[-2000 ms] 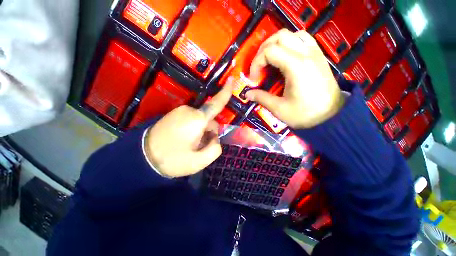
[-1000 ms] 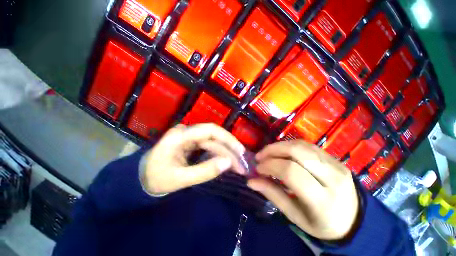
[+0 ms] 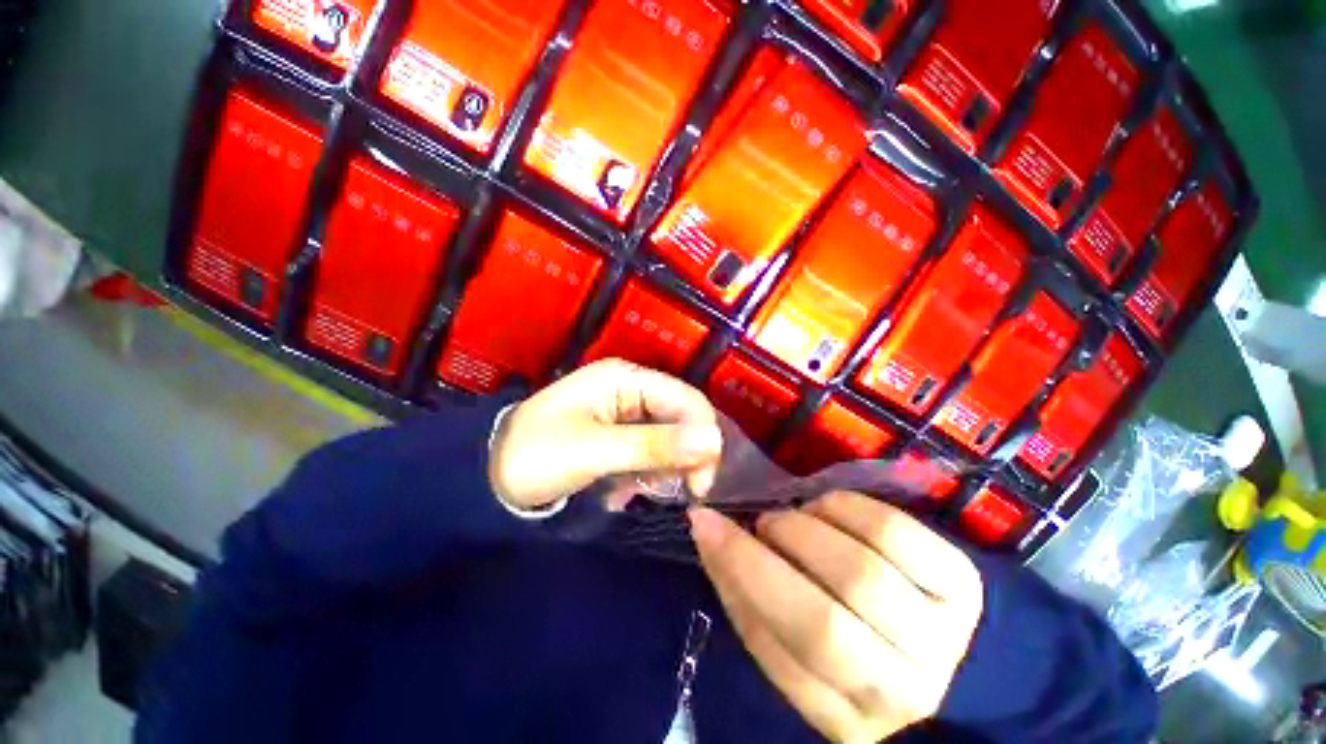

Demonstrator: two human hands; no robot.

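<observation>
My left hand (image 3: 604, 441) and my right hand (image 3: 844, 603) are close together low in front of my chest. Between them is a dark gridded sheet (image 3: 655, 526), seen nearly edge-on, with crinkled clear plastic film (image 3: 785, 477) rising behind it. My left thumb and fingers are closed at the sheet's upper edge. My right fingertips touch the sheet beside them; whether they pinch a small part is hidden. Beyond my hands, a black tray (image 3: 415, 172) holds rows of red covers (image 3: 381, 262), many with a small dark oblong near one end.
Crumpled clear bags (image 3: 1149, 509) lie right of the tray, next to a phone's pale rim (image 3: 1069, 509) at the tray's edge. A yellow and blue fan (image 3: 1287, 541) stands at the far right. Stacked dark trays (image 3: 44, 560) are at lower left.
The hands went from a cover in the tray back to the sheet at my chest. Since one second ago the film has spread up between them, and the tray has shifted left in view.
</observation>
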